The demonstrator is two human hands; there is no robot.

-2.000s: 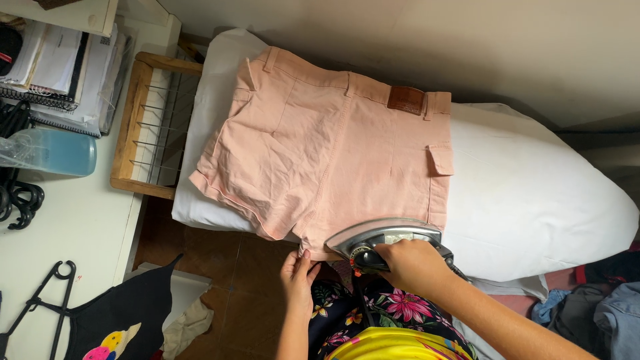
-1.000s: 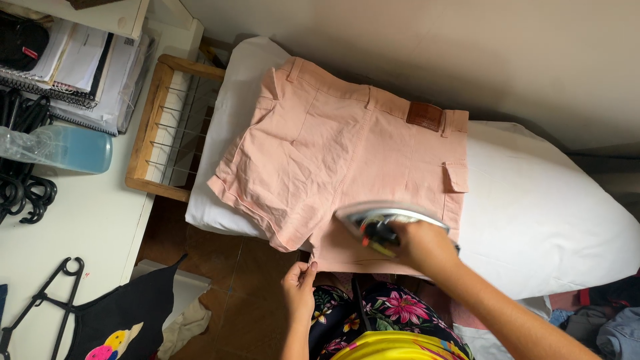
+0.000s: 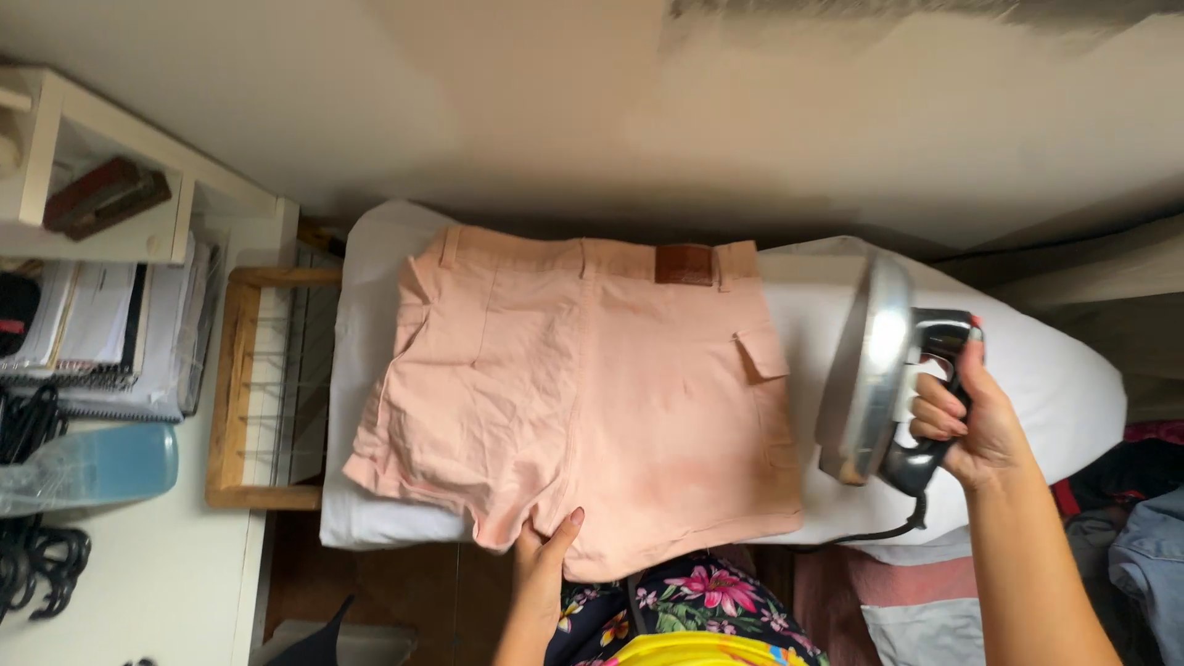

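Observation:
Pink shorts (image 3: 675, 398) lie spread on a white-covered ironing board (image 3: 1036, 370), waistband toward the wall, with a brown patch on the waistband. My left hand (image 3: 546, 564) pinches the shorts at the crotch end of the leg hem, thumb on top and fingers hidden under the cloth. In my right hand (image 3: 971, 416) is the black handle of a clothes iron (image 3: 874, 370), tilted on its side, its soleplate turned toward the shorts, just right of them over the board. The left leg of the shorts looks wrinkled, the right one smoother.
Left of the board stands a wooden frame with wires (image 3: 236, 388). A white desk (image 3: 176, 573) holds spiral notebooks (image 3: 102, 324), a bottle of blue liquid (image 3: 111, 467) and black hangers (image 3: 37, 564). The iron's cord (image 3: 860, 536) trails at the near edge; folded clothes (image 3: 1147, 546) lie lower right.
The iron in my right hand has moved off the shorts to the right and tipped onto its side. My left hand stays by the hem. The view has shifted to show more wall.

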